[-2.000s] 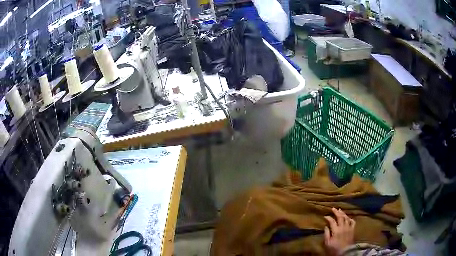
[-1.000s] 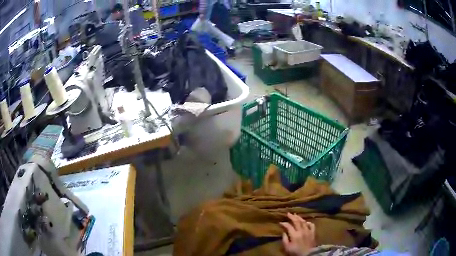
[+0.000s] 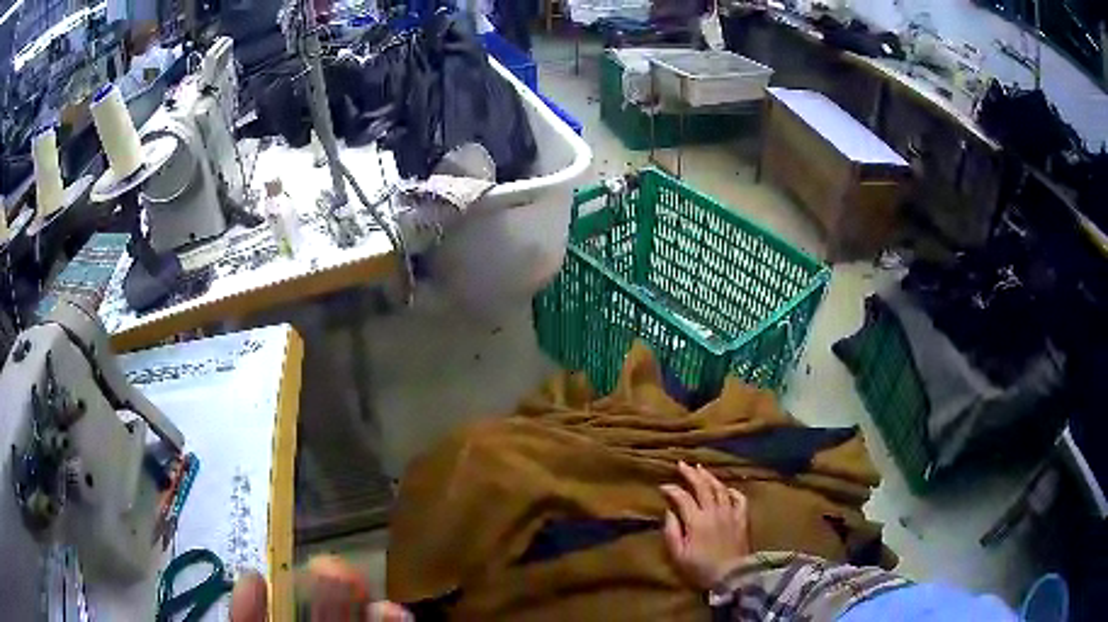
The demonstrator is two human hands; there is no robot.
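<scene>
A heap of mustard-brown garment pieces (image 3: 583, 474) with dark patches lies in front of me, beside the machine table. My right hand (image 3: 708, 522) rests palm down on top of the heap, fingers slightly spread, not visibly gripping. My left hand (image 3: 318, 593) shows only as blurred fingers at the bottom edge, between the dark green scissors handles (image 3: 192, 586) and the brown heap. The rest of it is cut off, so its hold cannot be told. The scissors' blades are out of sight.
The sewing machine (image 3: 85, 450) stands at left on a white table with a yellow-brown edge (image 3: 284, 462). A green crate (image 3: 729, 267) stands just beyond the heap. Another green crate (image 3: 893, 401) holds dark cloth at right. A white tub (image 3: 535, 231) holds black cloth.
The view has swung right and down, so things sit further left. My left hand has come into view at the bottom edge. My right hand has stayed on the brown heap.
</scene>
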